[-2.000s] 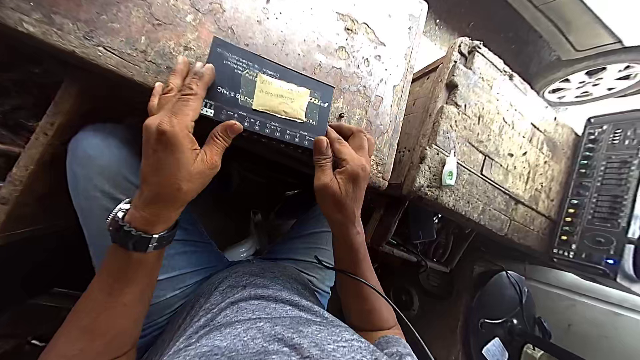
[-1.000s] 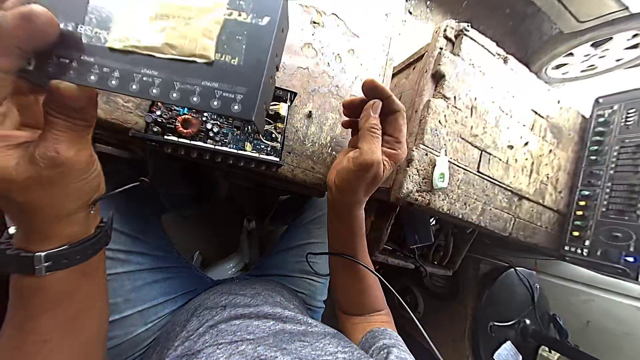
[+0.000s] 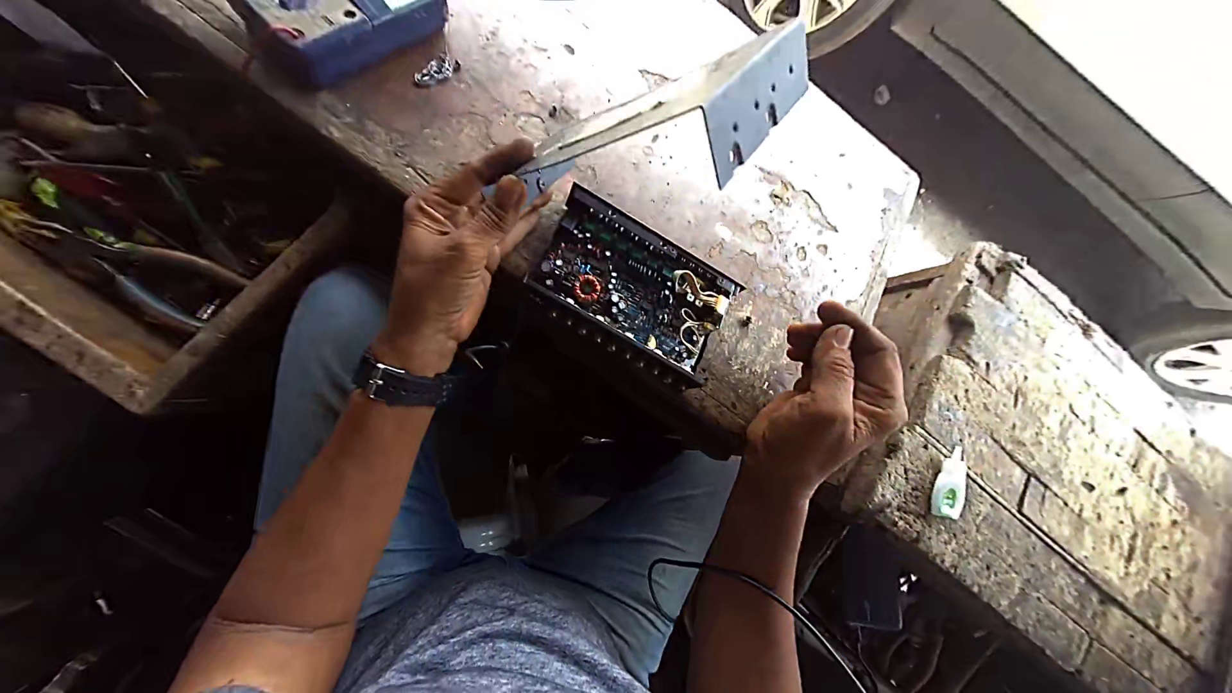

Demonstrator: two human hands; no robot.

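Note:
My left hand point(image 3: 472, 231) is at the near left corner of a bent dark metal cover point(image 3: 756, 101), its thumb and fingers at the edge. The cover is tilted above the worn bench, its holed side flange facing right. Below it, at the bench's front edge, lies an electronic device's uncovered circuit board point(image 3: 626, 289) in a black chassis, with a copper-wound toroid coil and white connectors. My right hand point(image 3: 837, 395) is to the right of the chassis, fingers curled and thumb against the index finger; whether something small is between them cannot be told.
A blue-cased device point(image 3: 356, 48) stands at the bench's back left, near a small silvery tangle point(image 3: 438, 69). An open wooden drawer point(image 3: 87, 356) with tools is at left. On the rough wooden block point(image 3: 1059, 510) at right lies a small white bottle point(image 3: 950, 486). A black cable crosses my right forearm.
The cover lay over the chassis two seconds ago; it was lifted, exposing the board, and is now beyond the chassis. My right hand has left the cover. The view has turned left.

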